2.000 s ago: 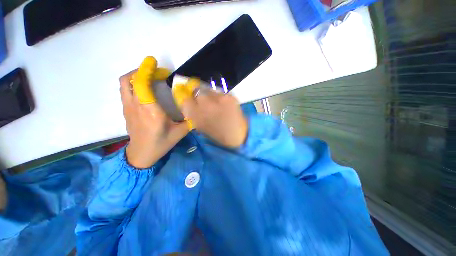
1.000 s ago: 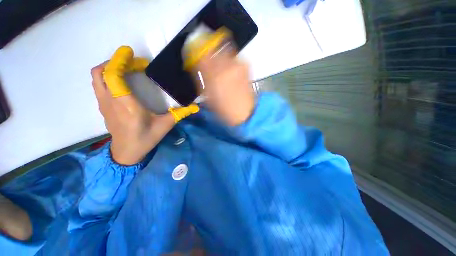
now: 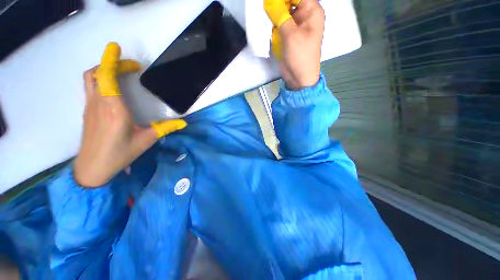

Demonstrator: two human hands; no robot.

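Observation:
A glossy black phone or screen assembly (image 3: 194, 57) lies face up on the white bench, tilted diagonally. My left hand (image 3: 118, 117), with yellow cots on thumb and fingers, is open at its left end, thumb and fingers apart. The thumb tip is close to the lower corner; touching is unclear. My right hand (image 3: 299, 46), with yellow cots, is right of the phone, its fingers bent at the picture's top edge. A thin white sheet or wipe (image 3: 257, 27) shows beside and behind these fingers; whether they grip it is unclear.
A larger black glossy item (image 3: 33, 24) lies at the upper left, and dark edges show at the top and far left. The white bench top (image 3: 49, 104) ends in front of my blue smock. A dark ribbed surface (image 3: 438, 109) is at the right.
My right hand has moved off the phone's face to the right. My left hand stays beside the phone's left end. The view has shifted, so the bench things appear further left.

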